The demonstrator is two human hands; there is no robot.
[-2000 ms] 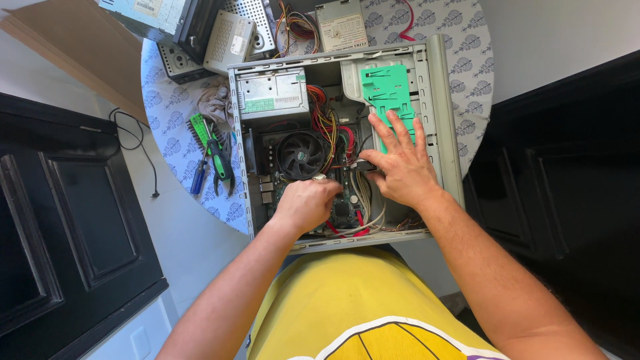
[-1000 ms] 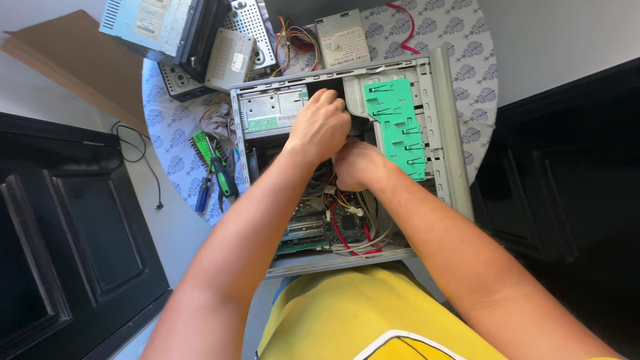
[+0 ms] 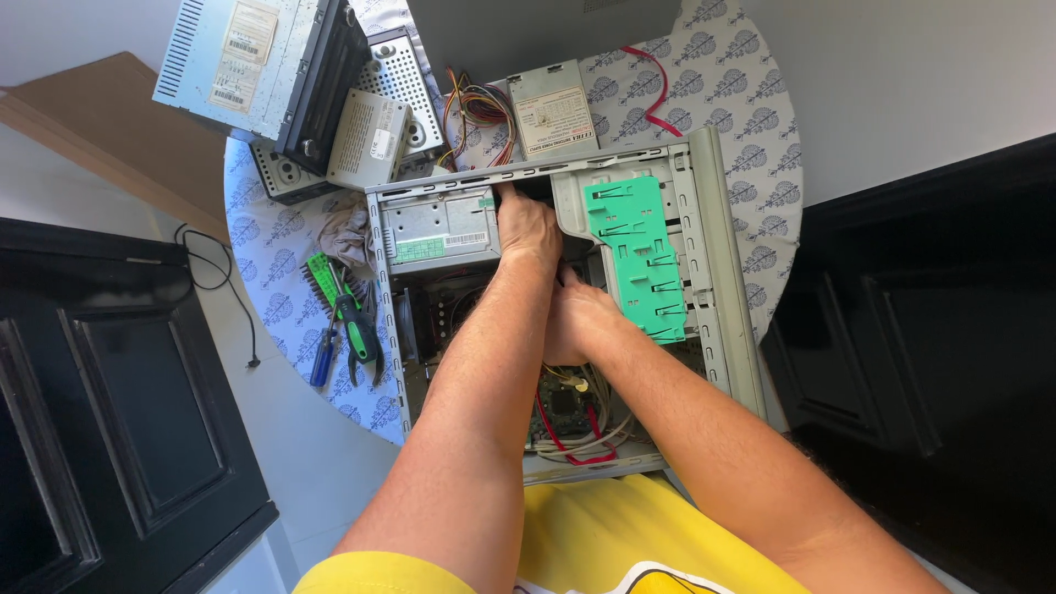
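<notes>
An open computer case (image 3: 738, 272) lies on its side before me. My left hand (image 3: 528, 223) reaches down beside the metal power supply (image 3: 441, 227) at the case's upper left; its fingertips are hidden in the dark gap. Just below and to the right, my right hand (image 3: 582, 318) is inside the case, left of the green plastic drive bracket (image 3: 639, 256), its fingers mostly hidden. Whether either hand grips anything cannot be seen. Under my forearms show the motherboard (image 3: 561, 400), grey cables (image 3: 606, 396) and a red cable (image 3: 590, 459).
The round table has a patterned cloth (image 3: 767, 165). Left of the case lie a blue-handled screwdriver (image 3: 324, 355), green-and-black pliers (image 3: 360, 330) and a green bit holder (image 3: 326, 276). Behind it are a loose power supply (image 3: 553, 111), a car stereo unit (image 3: 239, 66) and a red cable (image 3: 656, 91).
My left hand has moved up from near the fan to beside the power supply. My right hand has left the green bracket and now reaches into the middle of the case.
</notes>
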